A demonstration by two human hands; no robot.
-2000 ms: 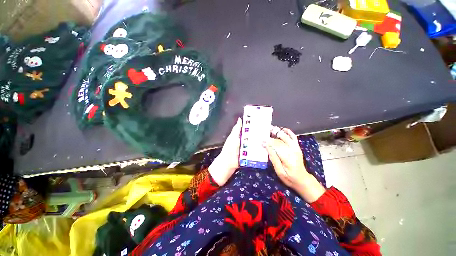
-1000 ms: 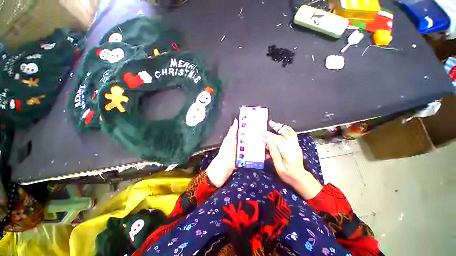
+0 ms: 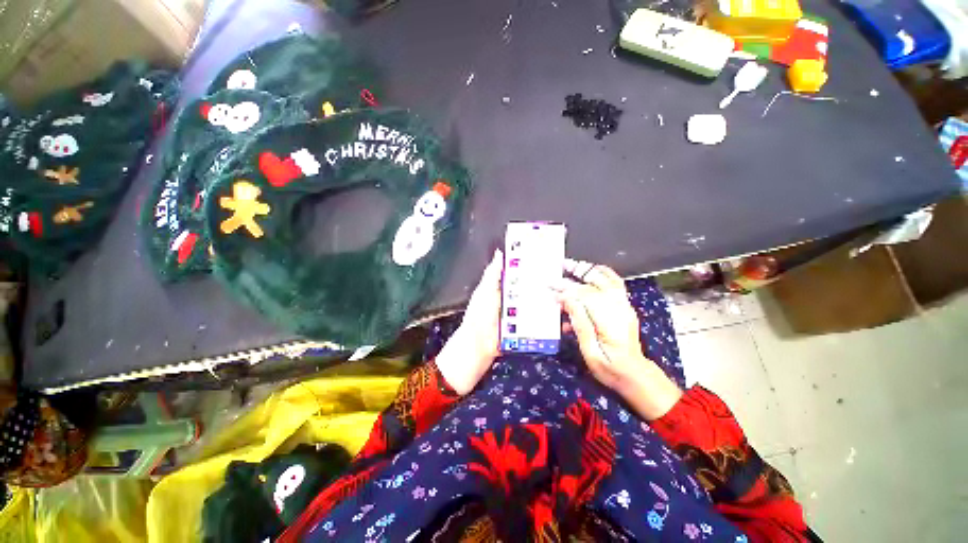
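Observation:
A smartphone with a lit white screen and a column of small icons is upright at the table's front edge, above my lap. My left hand holds it along its left side. My right hand is at its right edge, with fingers bent and a ring on one finger; the fingertips are by the screen's lower right side. Whether they touch the glass is unclear. A dark green plush wreath lies flat on the table to the left, with MERRY CHRISTMAS lettering, a stocking, a gingerbread man and a snowman.
More wreaths lie at the left. Black beads, a white piece, a pale green case and a yellow-and-red item are on the dark table. A yellow bag and a cardboard box stand below.
The view has shifted slightly, so the table items sit a little further left. The list on the phone screen has moved a little. Both hands stay at the phone.

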